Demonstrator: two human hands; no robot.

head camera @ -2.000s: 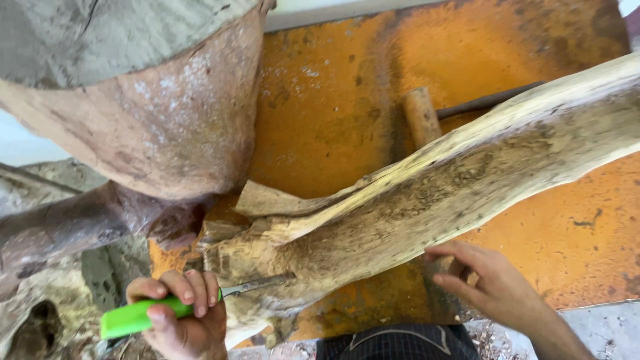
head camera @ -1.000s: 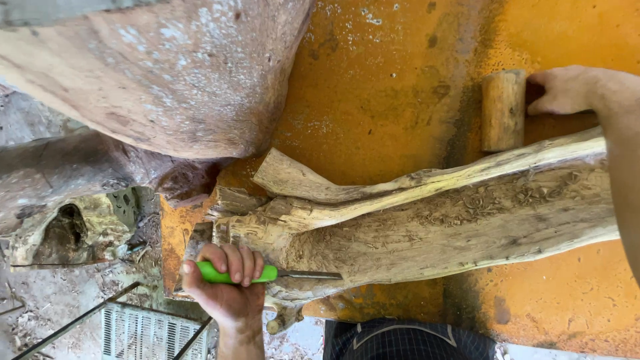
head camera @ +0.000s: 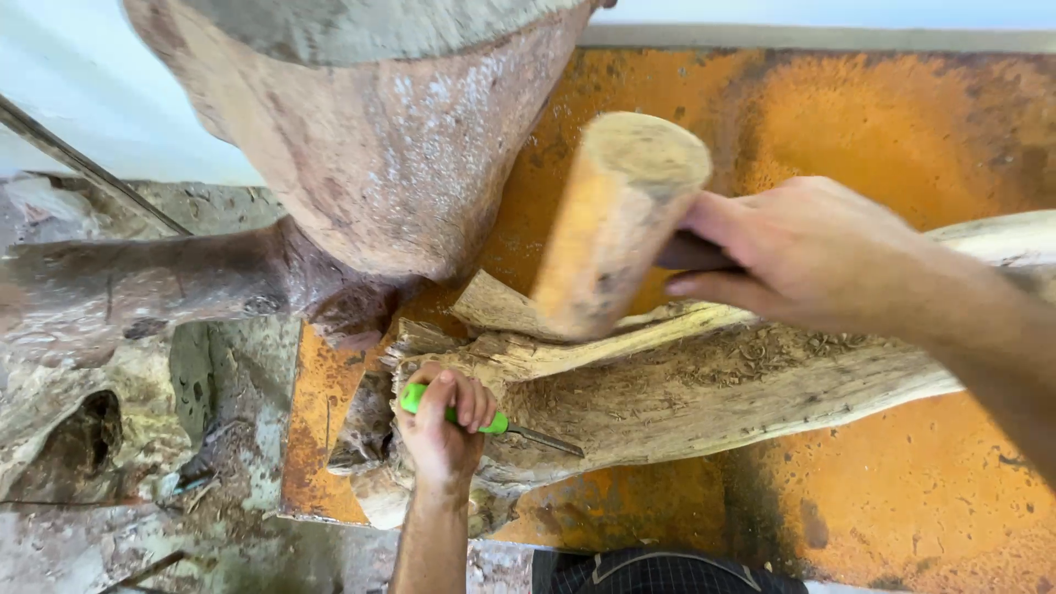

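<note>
My left hand grips the green handle of a steel chisel, whose blade lies against the hollowed face of a long pale log. Wood shavings lie in the hollow. In my right hand is the dark handle of a round wooden mallet. The mallet's head is raised above the log's upper edge, up and to the right of the chisel handle, not touching it. The mallet looks slightly blurred.
Under the log is an orange, stained table. A large carved wood piece with a grey top stands at the upper left, its thick branch reaching left. A hollow stump sits at the lower left. A pale wall runs behind.
My right hand, empty near the log two seconds ago and then beside the mallet on the table, now holds the mallet up. The chisel stays in my left hand. The view has shifted.
</note>
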